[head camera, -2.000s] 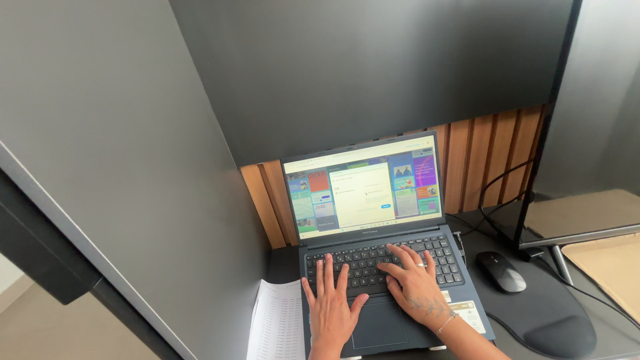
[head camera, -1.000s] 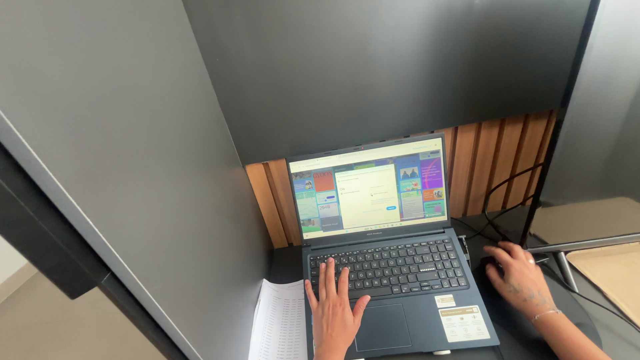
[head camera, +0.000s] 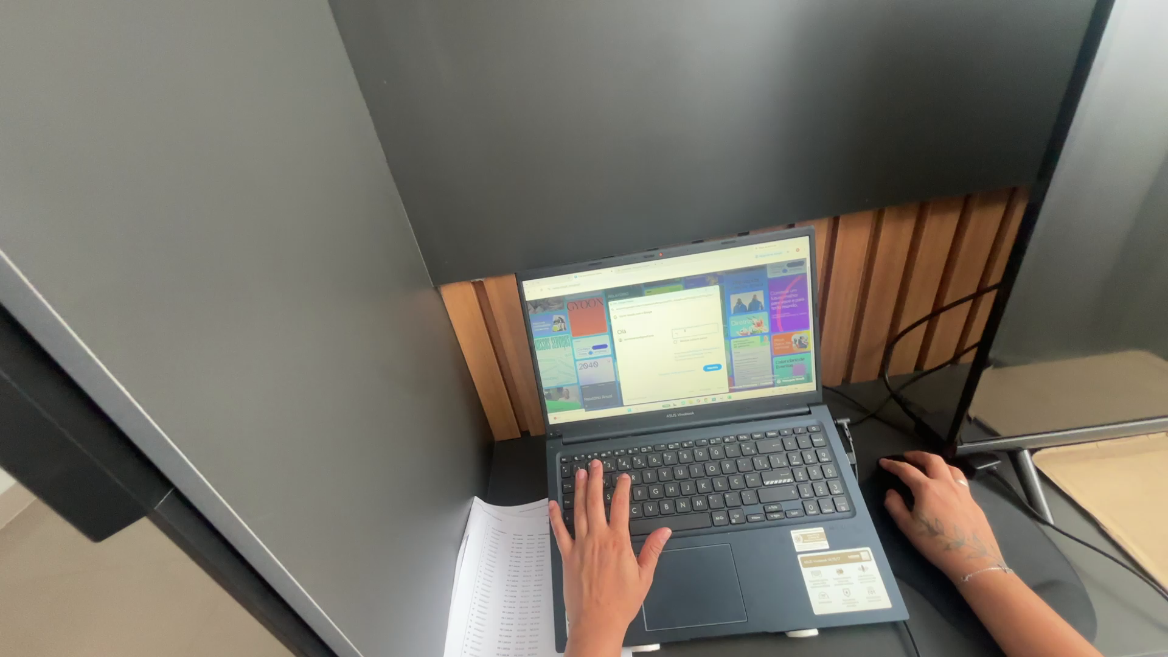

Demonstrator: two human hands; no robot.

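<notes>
An open laptop (head camera: pixel 693 538) stands on the dark desk, its lit screen (head camera: pixel 671 338) showing a pale window over coloured tiles. My left hand (head camera: pixel 600 557) lies palm down over the left part of the keyboard (head camera: pixel 707 474), fingers spread, the thumb beside the touchpad (head camera: pixel 695 589). To the laptop's right, my right hand (head camera: pixel 944 516) rests over a dark computer mouse (head camera: pixel 890 465), mostly hidden beneath it, on a black mouse pad (head camera: pixel 1049 584). A ring and a bracelet are on that hand and wrist.
Printed sheets (head camera: pixel 502 575) lie left of the laptop, beside a grey partition (head camera: pixel 228 274). A dark panel (head camera: pixel 712 119) and wooden slats (head camera: pixel 912 283) rise behind. At right stand a monitor (head camera: pixel 1086 274) and its foot, with black cables (head camera: pixel 899 356) and a tan folder-like item (head camera: pixel 1113 493).
My right hand has left the laptop's keyboard and moved right onto the mouse, which an earlier frame shows uncovered. My left hand remains over the left side of the keyboard.
</notes>
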